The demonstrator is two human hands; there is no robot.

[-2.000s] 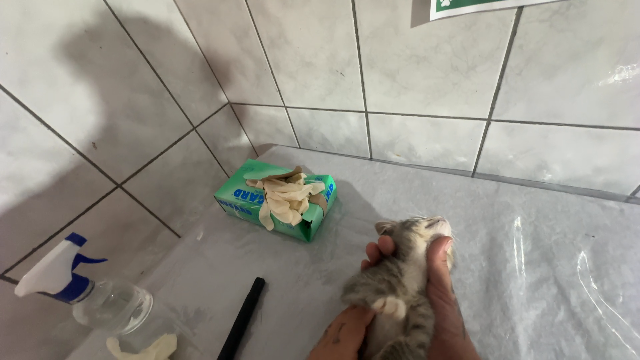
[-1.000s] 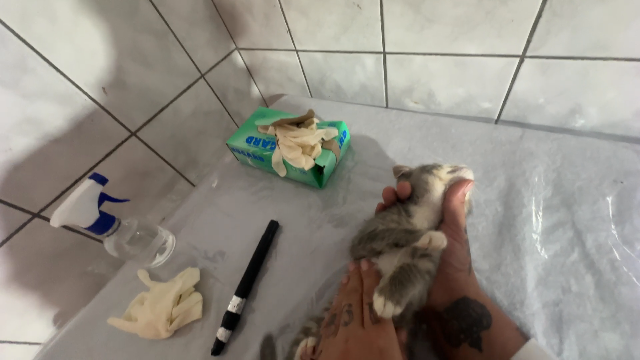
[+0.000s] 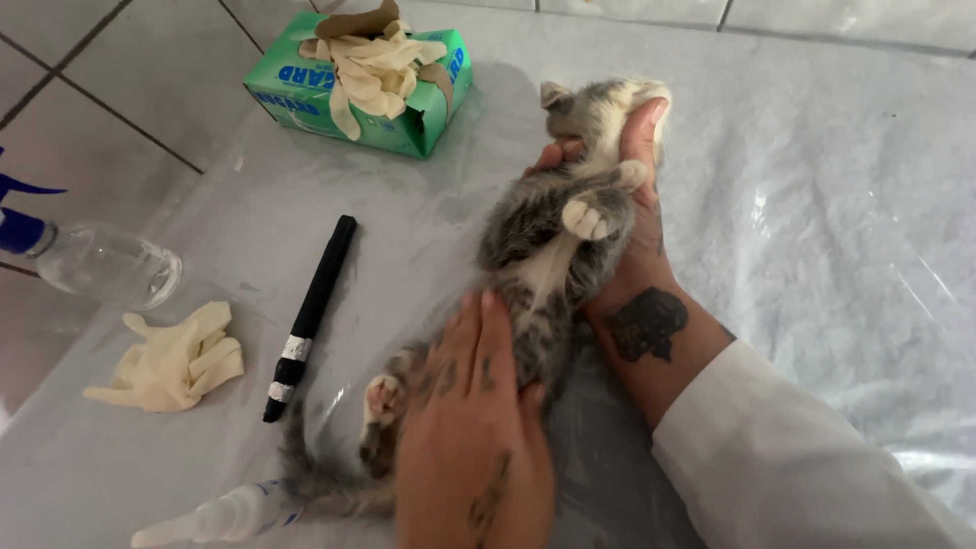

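Note:
A grey tabby kitten with white paws [image 3: 545,274] lies belly up on the plastic-covered table. Beneath its head and upper back is my right hand [image 3: 637,206], palm up, with the thumb along the jaw and the fingertips at the other side of the neck. My left hand [image 3: 476,412] lies palm down over the kitten's lower body, fingers together on the left and thumb on the right. One hind paw shows left of that hand, and the tail reaches toward a white nozzle bottle [image 3: 229,518]. Part of the hindquarters is hidden under my left hand.
A green glove box [image 3: 267,80] with gloves bulging out stands at the back. A clear spray bottle with blue trigger [image 3: 107,263] lies at the left, near a crumpled cream glove [image 3: 179,362]. A black stick-like object with silver bands [image 3: 313,305] lies between glove and kitten. Tiled walls edge the table.
The view has moved closer and lower, bringing the kitten's hind paw and tail and the white nozzle bottle into sight. My right hand stays around the kitten's head; my left stays on its body.

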